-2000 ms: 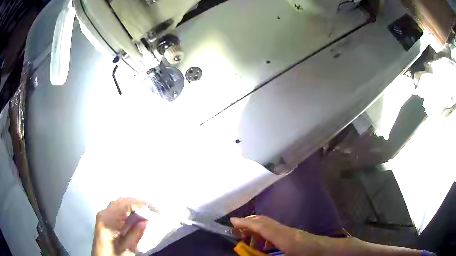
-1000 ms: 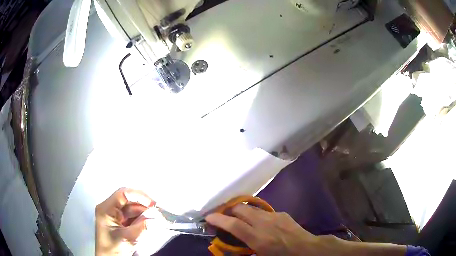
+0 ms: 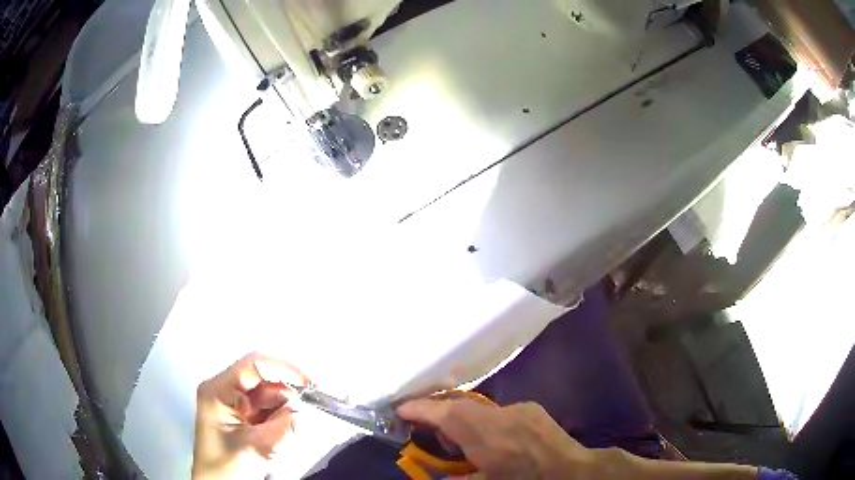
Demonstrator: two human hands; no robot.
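Observation:
A large white fabric panel [image 3: 450, 347] lies over the table's front edge, its upper part washed out by the lamp. My left hand [image 3: 246, 412] pinches the fabric near its lower edge, thumb and fingers together. My right hand [image 3: 497, 433] holds orange-handled scissors [image 3: 361, 413]. Their metal blades point left, with the tips at my left fingertips. The glare hides whether the blades are on the cloth. The sewing machine head [image 3: 300, 56] stands above, away from both hands, with its presser foot area [image 3: 339, 141] over the bed.
The machine bed [image 3: 581, 159] has a long dark seam. A dark square pad [image 3: 765, 66] is on the right. A white elongated part [image 3: 161, 70] hangs left of the head. Brown plastic-wrapped edging [image 3: 56, 281] runs down the left. Bright white pieces [image 3: 797, 319] are at far right.
The scissors have come up to my left fingertips, and their blades now angle up to the left. My right hand has turned around the handles. The view has shifted slightly.

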